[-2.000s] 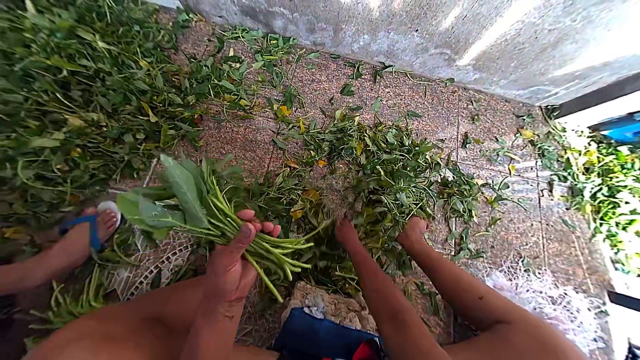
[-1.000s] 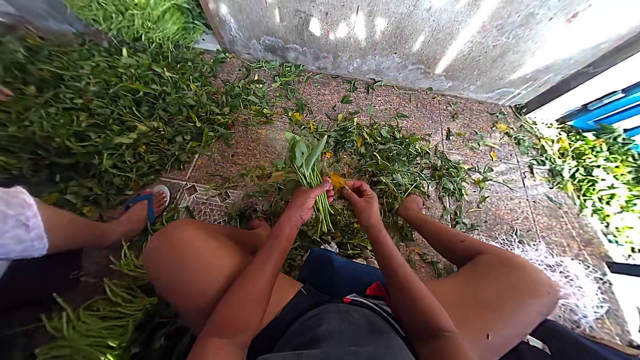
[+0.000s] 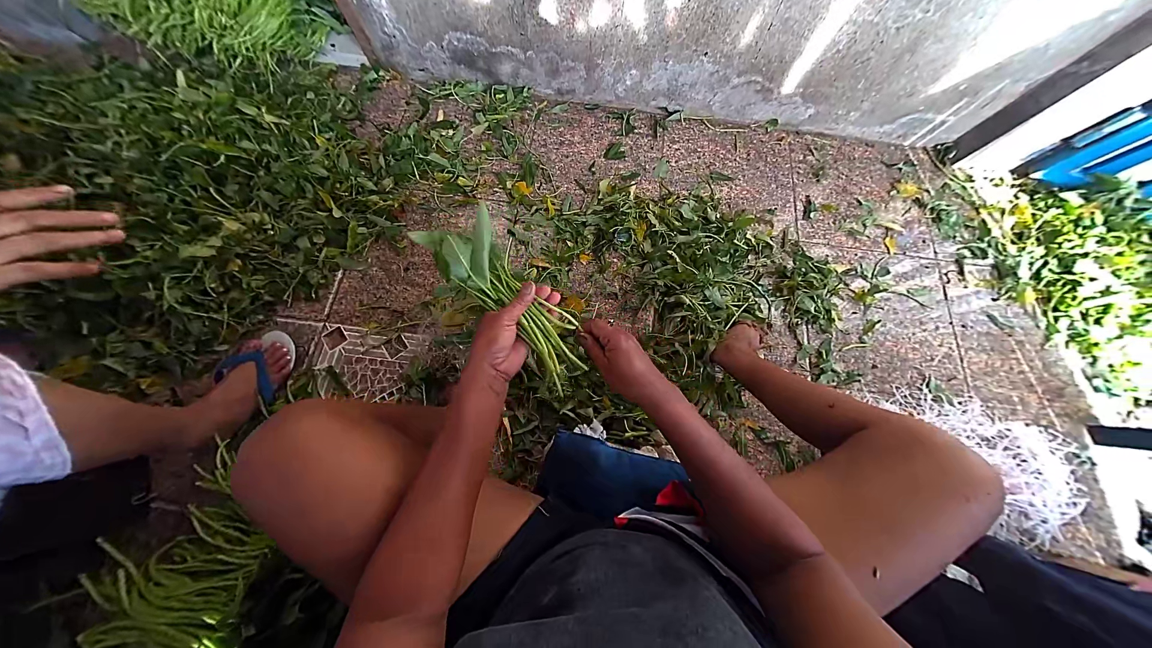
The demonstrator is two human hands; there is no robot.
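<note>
A small bunch of leafy green stems [image 3: 486, 274], which looks like water spinach, lies across my left hand [image 3: 511, 328], its fingers and thumb closed around it. The leaves point up and to the left, the stem ends down and to the right. Close to the right side of the bunch is my right hand [image 3: 616, 355], fingers pinched together at the end of one stem. Under and beyond both hands, loose green leaves and stems [image 3: 693, 256] with some yellow leaves lie scattered on the speckled tile floor.
A large heap of greens [image 3: 180, 180] covers the floor at left, near another person's hand [image 3: 54, 236] and sandalled foot [image 3: 252, 369]. Long green stems [image 3: 171, 585] lie at lower left. White stringy material [image 3: 999, 459] sits at right. A concrete wall [image 3: 630, 54] runs behind.
My right hand was down among the floor leaves, then at a yellow leaf beside the bunch; now it is at a stem. The other person's hand has come into view at left.
</note>
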